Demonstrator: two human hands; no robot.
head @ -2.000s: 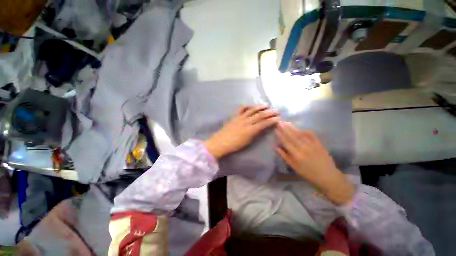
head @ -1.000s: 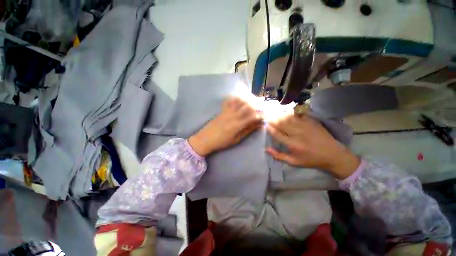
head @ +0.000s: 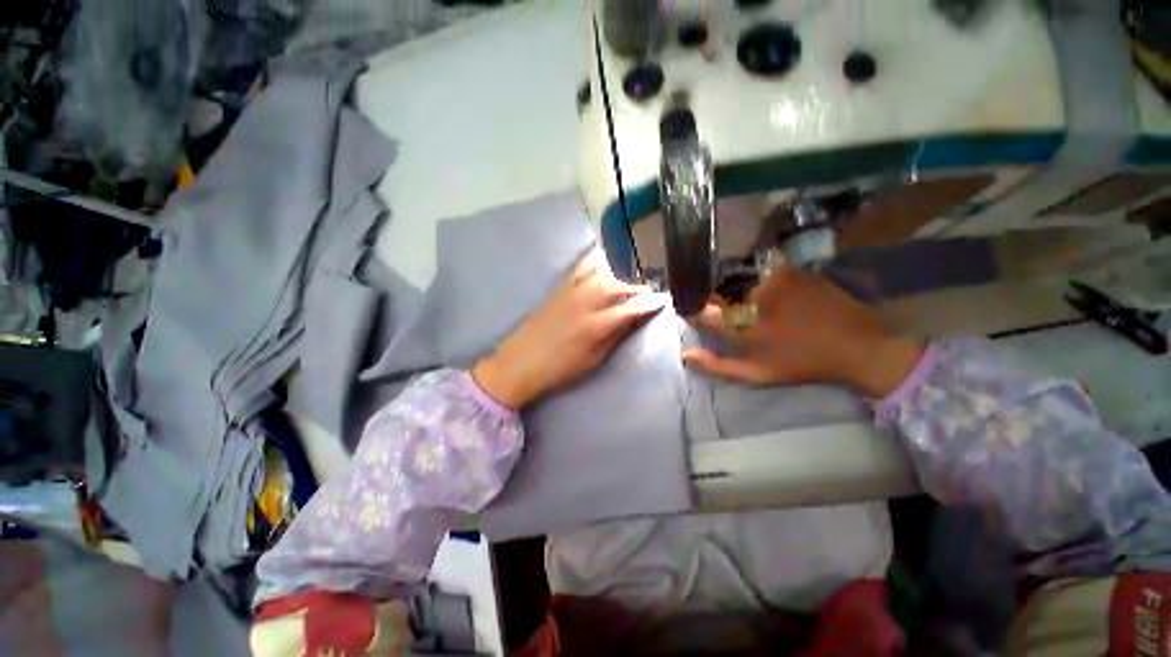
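A grey garment panel lies flat on the white machine table, its upper middle edge under the needle area. My left hand rests on the panel just left of the needle, fingertips at the bright light. My right hand is right of the needle, thumb and fingers on the cloth, partly behind the machine's front parts. The presser foot and needle are hidden by glare and a shiny curved guard. Whether the fingers pinch or only press the cloth is hard to tell.
The white machine head is above the hands. A stack of grey cut pieces lies on the left. A small dark grey piece lies right of the needle, with black snips beyond it.
The view has shifted closer to the machine head. Both hands moved from the panel's middle up to the needle area, and the panel has turned slightly.
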